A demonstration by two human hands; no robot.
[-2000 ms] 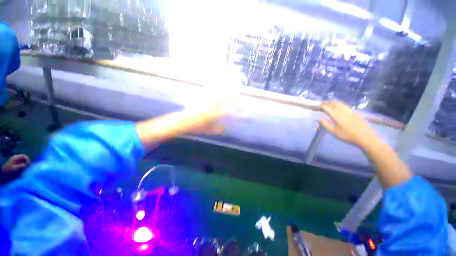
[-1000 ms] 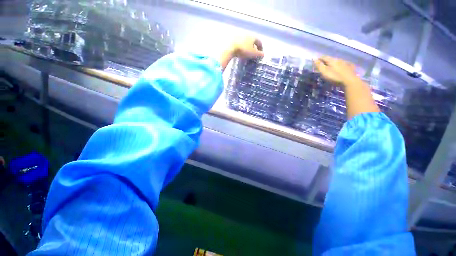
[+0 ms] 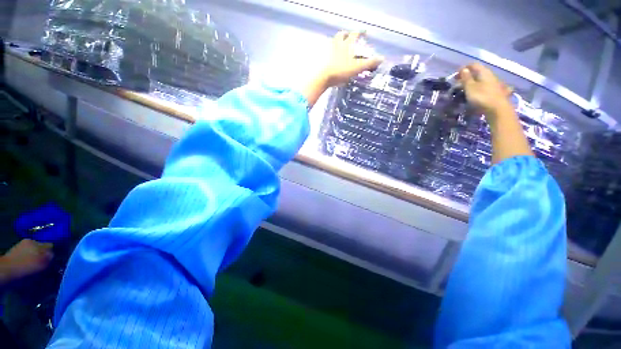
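Observation:
A stack of clear plastic trays [image 3: 381, 129] with dark contents stands on the shelf in front of me. My left hand [image 3: 346, 60] is at the top left of the stack, fingers bent over its upper edge. My right hand [image 3: 482, 87] is at the upper right, thumb and fingertips together at the edge of what looks like the top tray. Dark round shapes show between the hands. Both arms are raised in blue sleeves. The glare and blur hide how far the left fingers close on the tray.
Another stack of clear trays [image 3: 146, 51] stands on the shelf at left. The shelf's front edge [image 3: 381, 183] runs across below the stacks. A blue bin [image 3: 42, 223] and another person's hand [image 3: 26, 259] are at lower left. The green bench [image 3: 272, 317] lies below.
Both hands have risen from below the shelf to the top of the tray stack. Since one second ago they have shifted slightly, and another person's hand has come in at lower left.

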